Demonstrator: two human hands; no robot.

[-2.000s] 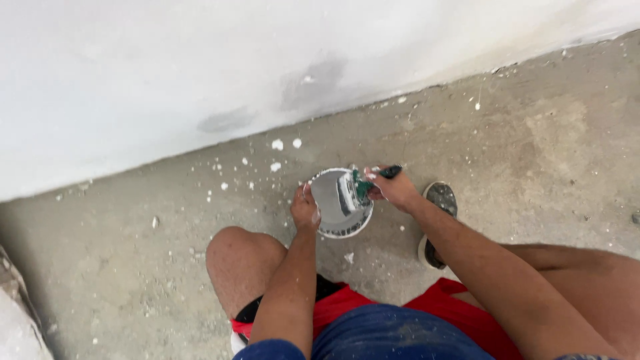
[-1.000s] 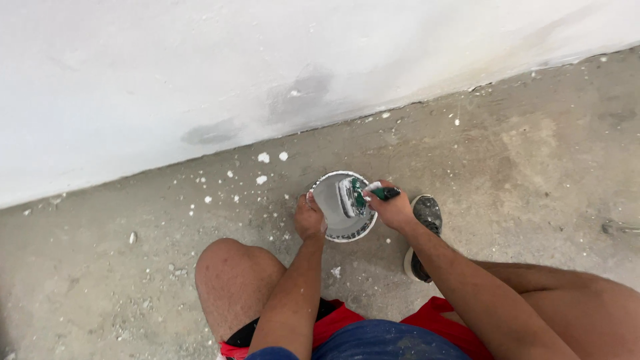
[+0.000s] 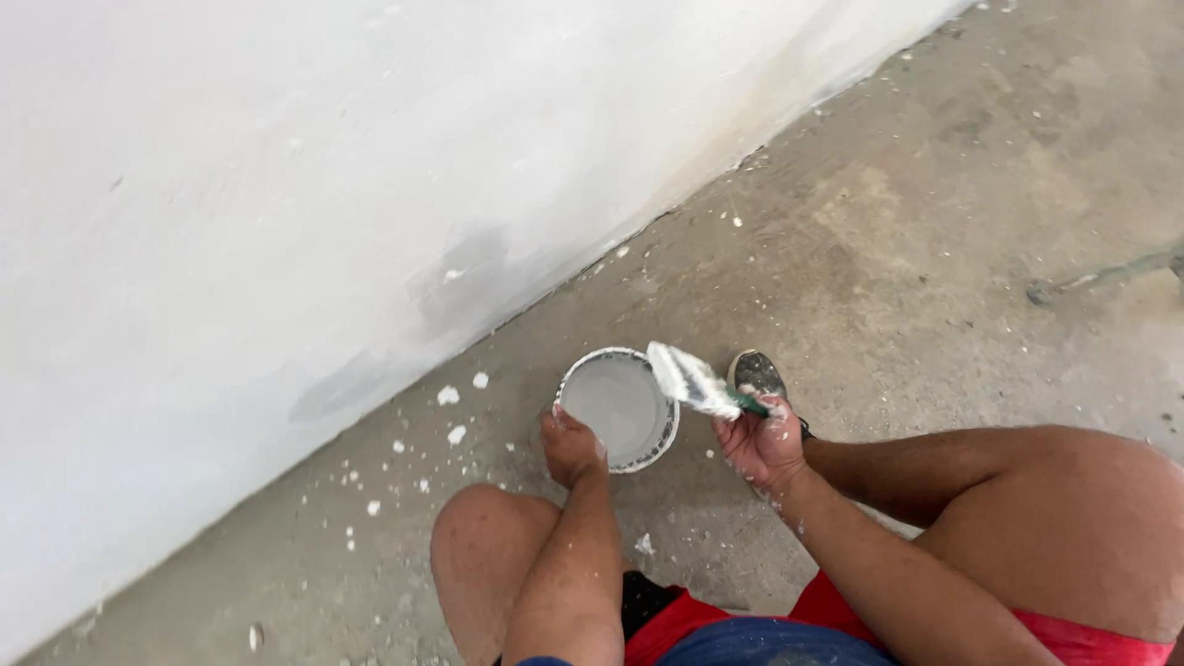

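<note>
A round bucket (image 3: pixel 673 427) with a white-smeared rim stands on the floor, a smooth grey mix inside it. My left hand (image 3: pixel 571 448) grips the bucket's left rim, with the thumb at the edge. To the right of the bucket, my right hand (image 3: pixel 764 442) is closed around the green handle of a putty knife (image 3: pixel 694 381). Its wide blade is coated in white compound, points up and left, and overlaps the bucket's right rim in view. White smears mark the fingers and wrist of my right hand.
A white wall (image 3: pixel 277 185) with grey damp-looking patches runs diagonally beyond the bucket. White splatters dot the concrete floor (image 3: pixel 888 305). A shoe (image 3: pixel 758 373) is just above my right hand, and a greenish rod-like thing (image 3: pixel 1101 277) lies at the far right.
The putty knife has come up out of the bucket to its right side, its blade turned up and coated white. My left hand stays on the rim. The view has tilted.
</note>
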